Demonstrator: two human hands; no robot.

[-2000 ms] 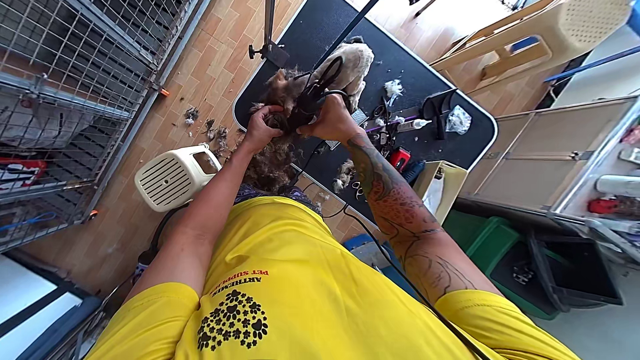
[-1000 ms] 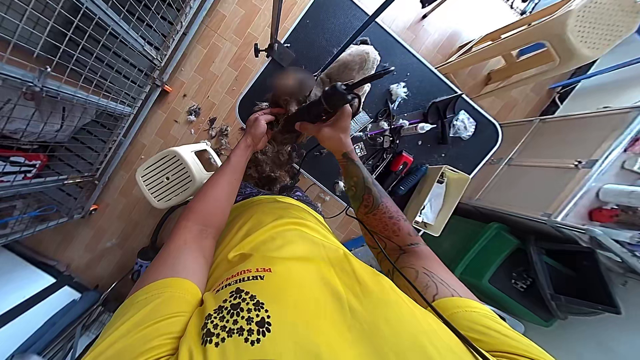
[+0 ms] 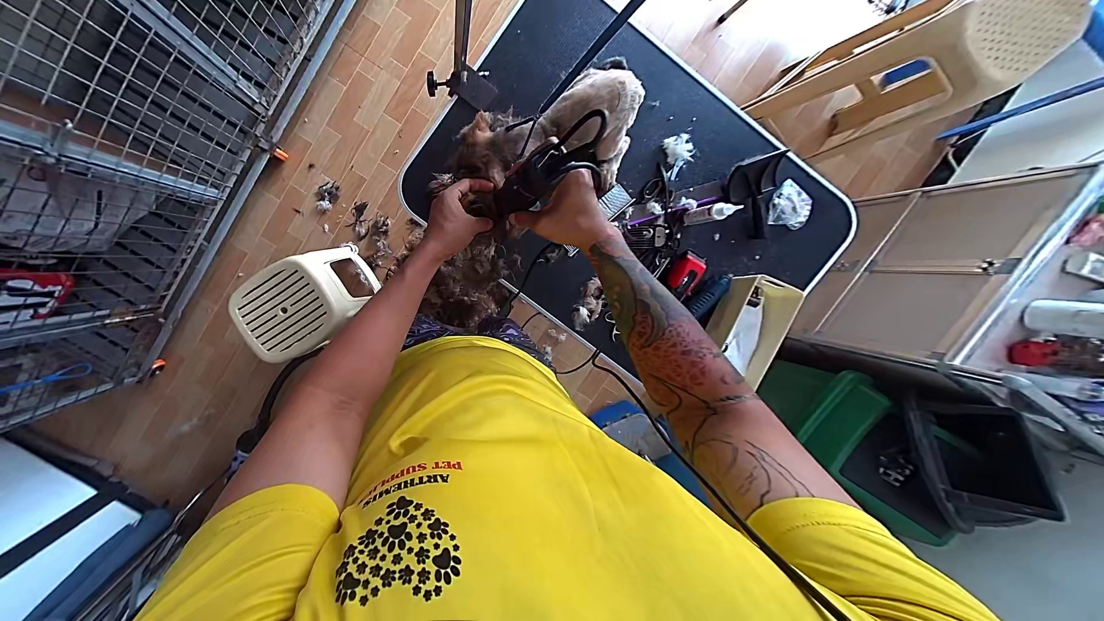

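Observation:
A small dog (image 3: 595, 108) with a clipped, pale back and shaggy brown head fur is on the black grooming table (image 3: 681, 95), its head toward me. My right hand (image 3: 569, 211) grips black corded electric clippers (image 3: 526, 183) at the dog's head. Close beside their front end, my left hand (image 3: 457, 216) pinches the brown fur with thumb and fingers. The clipper blade and the exact spot it touches are hidden. Loose brown fur (image 3: 470, 280) lies below my hands, over my lap and the table's edge.
A grooming arm clamp (image 3: 470, 86) stands at the table's left edge. Right of my hands lie combs, a white bottle (image 3: 711, 213), a red clipper (image 3: 686, 274) and a cream bin (image 3: 776, 302). A cream stool (image 3: 285, 302) stands left, by wire cages (image 3: 155, 103). The black cord crosses my right arm.
The clippers have turned in my right hand, from pointing out to the upper right to lying close to the dog's head. My left hand has stayed at the fur.

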